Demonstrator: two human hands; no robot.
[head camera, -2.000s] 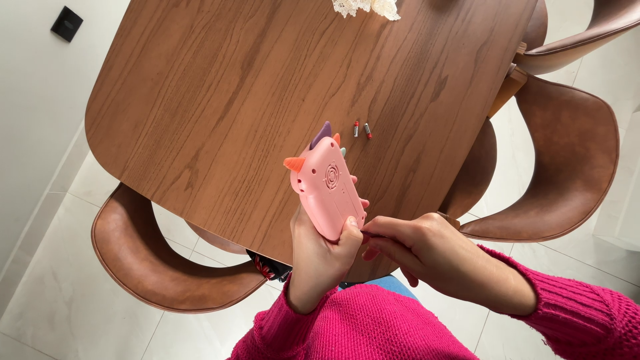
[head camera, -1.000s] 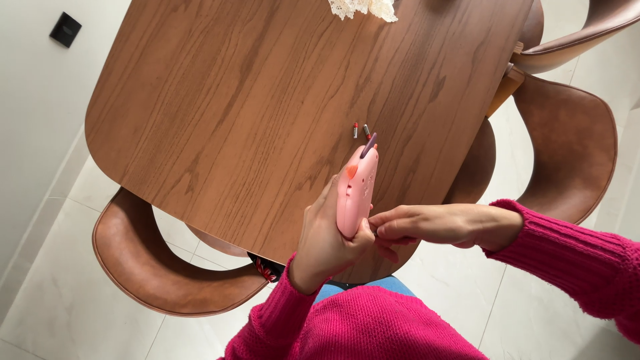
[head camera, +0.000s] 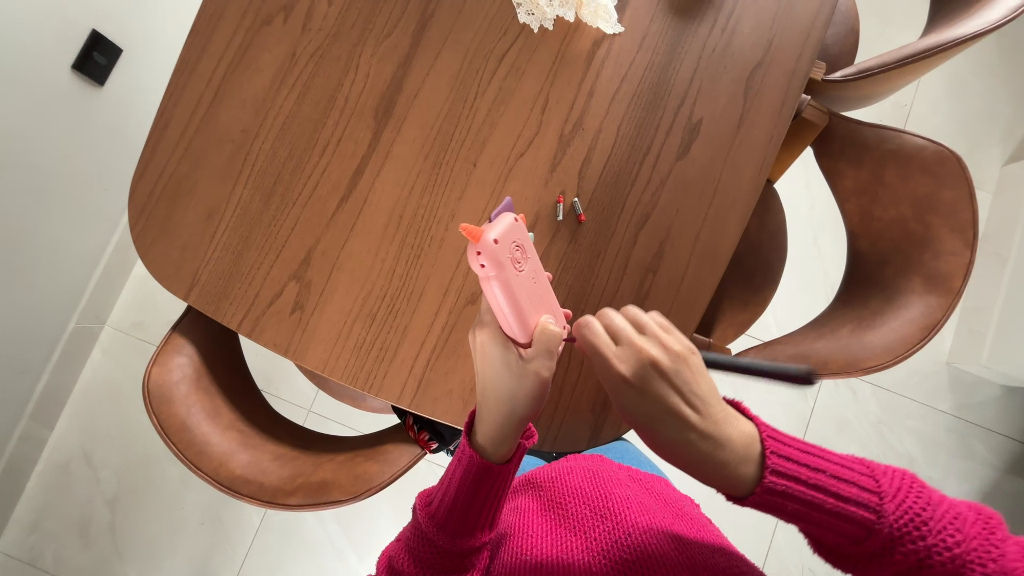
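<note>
My left hand (head camera: 512, 368) grips the lower end of a pink plastic toy (head camera: 520, 276). The toy's back, with a round speaker grille and small holes, faces up; orange and purple parts stick out at its top. Close by the toy's lower right edge, my right hand (head camera: 652, 376) is curled around a slender dark tool (head camera: 760, 368). The tool's blurred rear end sticks out to the right behind the knuckles. A small dark tip shows between the fingers and the toy, but whether it touches the toy is unclear. Two small red and silver batteries (head camera: 559, 208) (head camera: 579, 210) lie on the table.
The wooden table (head camera: 344, 160) has a rounded left corner. A white lacy cloth (head camera: 568, 12) lies at its far side. Brown chairs stand at the lower left (head camera: 240, 448) and right (head camera: 904, 232) of the table. A black wall plate (head camera: 98, 58) is at the upper left.
The toy was edge-on a second ago; its back now faces up again. My right hand has turned knuckles up, and the dark tool now shows behind it.
</note>
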